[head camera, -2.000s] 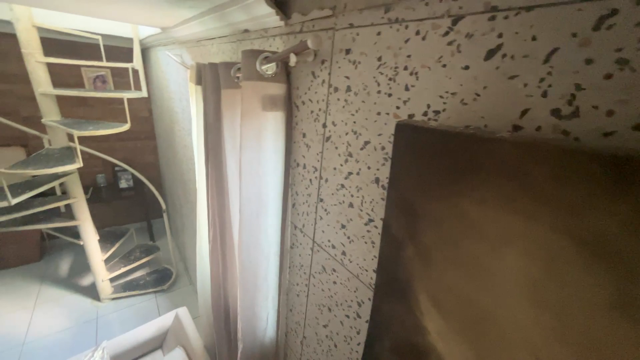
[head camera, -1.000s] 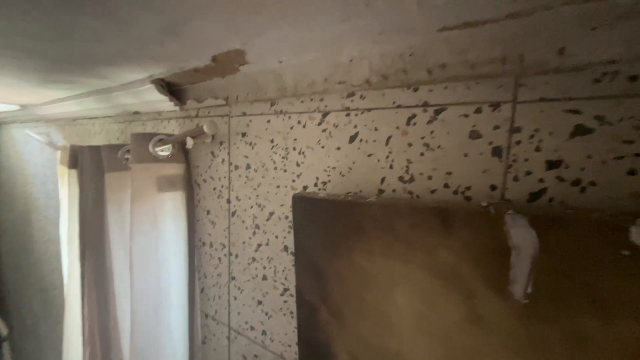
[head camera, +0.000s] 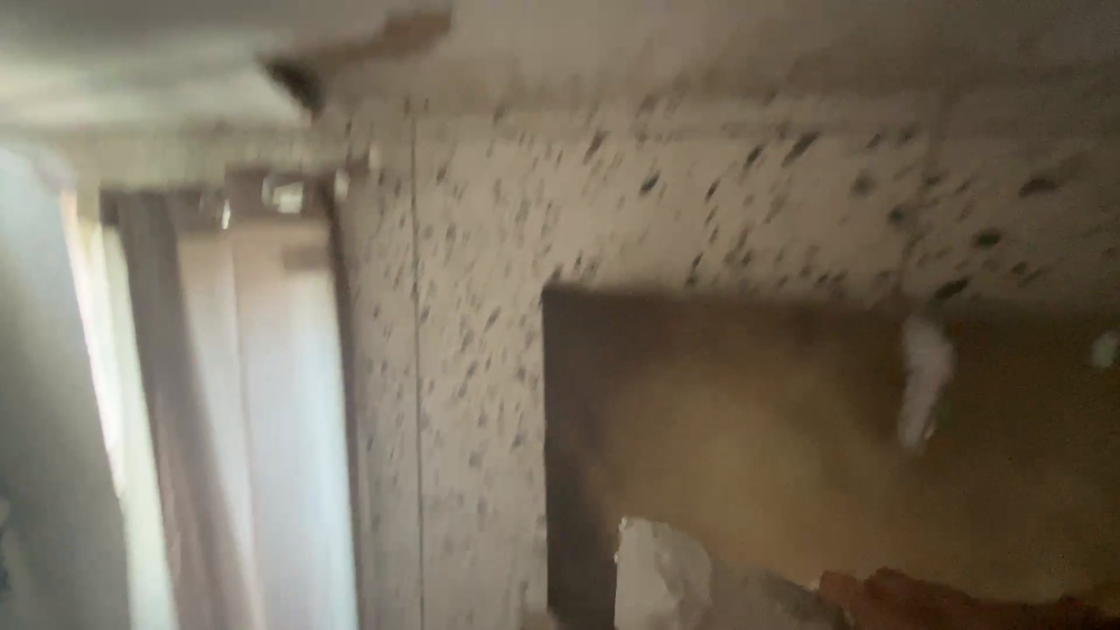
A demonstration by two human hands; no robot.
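Low at the right, my right hand (head camera: 927, 604) is partly in view and blurred, with its fingers at the right end of a flat greyish tool (head camera: 752, 595), which may be a scraper or trowel. White paste (head camera: 661, 569) lies on the tool's left part. Behind them is a brown recessed panel (head camera: 752, 437) in a speckled terrazzo-like wall (head camera: 472, 350). A white smear (head camera: 926, 381) marks the panel's upper part, and a smaller white spot (head camera: 1104, 350) is at the right edge. My left hand is not seen. What the small pale patch at the bottom edge is, I cannot tell.
Grommet curtains (head camera: 280, 394) hang on a rod (head camera: 350, 171) at the left. Overhead, the ceiling (head camera: 656, 44) comes close to the wall top, with a brown damaged patch (head camera: 376, 44) of peeled surface.
My right hand and the flat tool with white paste have come into view at the bottom. The view has swung up and right, away from the spiral staircase.
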